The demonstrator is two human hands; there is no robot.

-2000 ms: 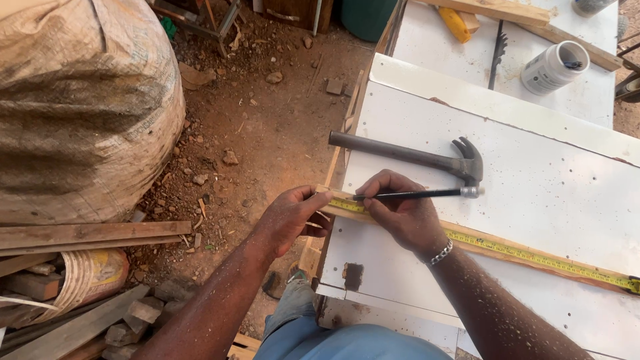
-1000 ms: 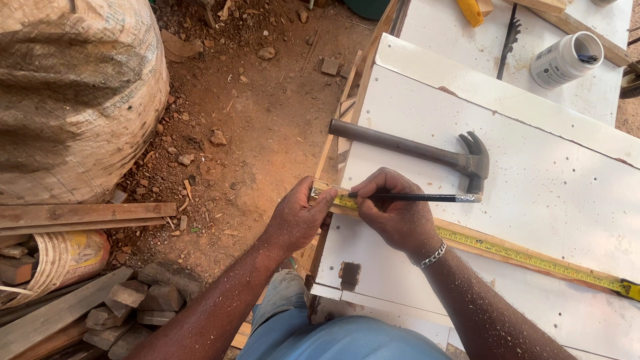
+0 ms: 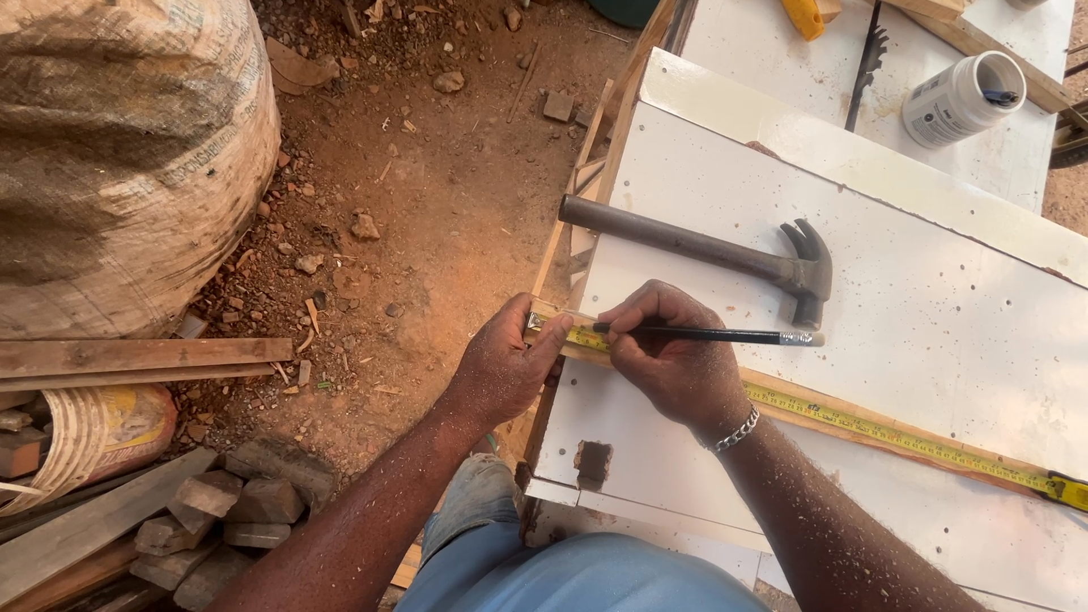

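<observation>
A yellow tape measure [image 3: 875,432] lies stretched along a narrow wooden strip [image 3: 769,414] on the white workbench top. My left hand [image 3: 510,361] grips the strip's left end, its thumb pressing on the tape near the metal end hook. Between the fingertips of my right hand [image 3: 671,348] is a black pencil [image 3: 722,335], its tip at the strip's upper edge beside the tape. Just above my right hand lies a claw hammer [image 3: 688,242], its head to the right. The tape's yellow case [image 3: 1067,491] is partly visible at the right edge.
A white plastic jar [image 3: 943,106], a serrated blade [image 3: 869,68], a yellow handle [image 3: 803,17] and wooden pieces occupy the bench's far end. Left on the dirt floor are a big woven sack [image 3: 127,170], wooden boards [image 3: 144,357], a bucket [image 3: 127,425] and stacked wood blocks [image 3: 208,493].
My left thumb now presses on the tape by its end hook, while the pencil remains in my right hand near the strip's end. The view has shifted somewhat.
</observation>
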